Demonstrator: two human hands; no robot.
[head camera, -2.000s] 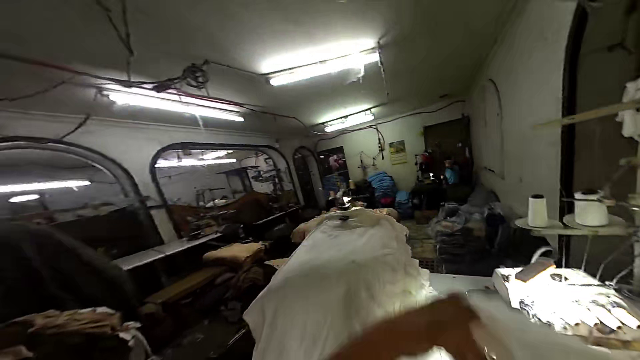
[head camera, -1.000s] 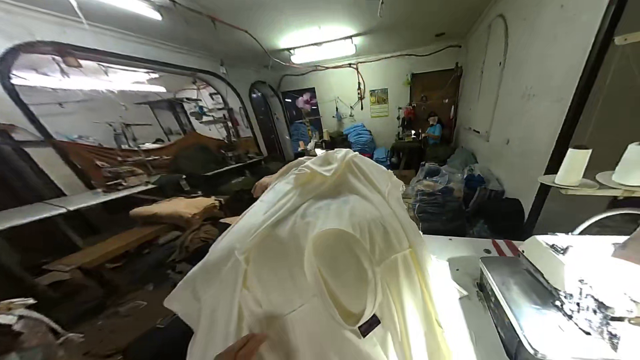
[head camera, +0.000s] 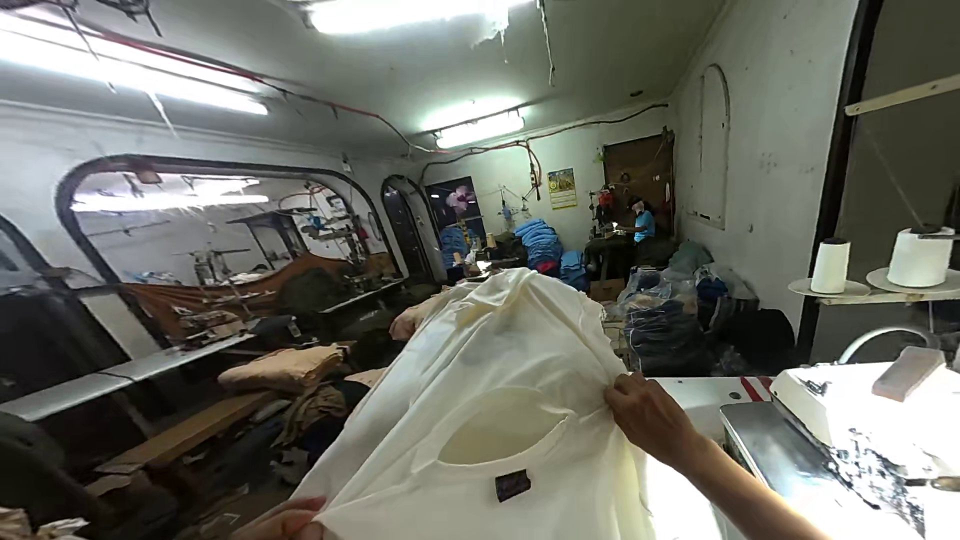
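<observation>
A cream-white knit garment is spread in front of me, its round neck opening facing up and a small dark label below the neckline. My right hand pinches the fabric at the garment's right side, near the neckline. At the bottom edge of the view, my left hand grips the cloth on the left side; part of it is cut off. More pale cloth lies beneath and beyond the garment.
At right stands a sewing machine on a white table, with thread cones on a stand. Folded tan cloth and a wooden bench lie left. Bagged dark garments are stacked beyond. A person sits at the far end.
My right hand has come into view and taken hold of the garment's right side. My left hand shows further left than one second ago. The neck opening has spread wider sideways.
</observation>
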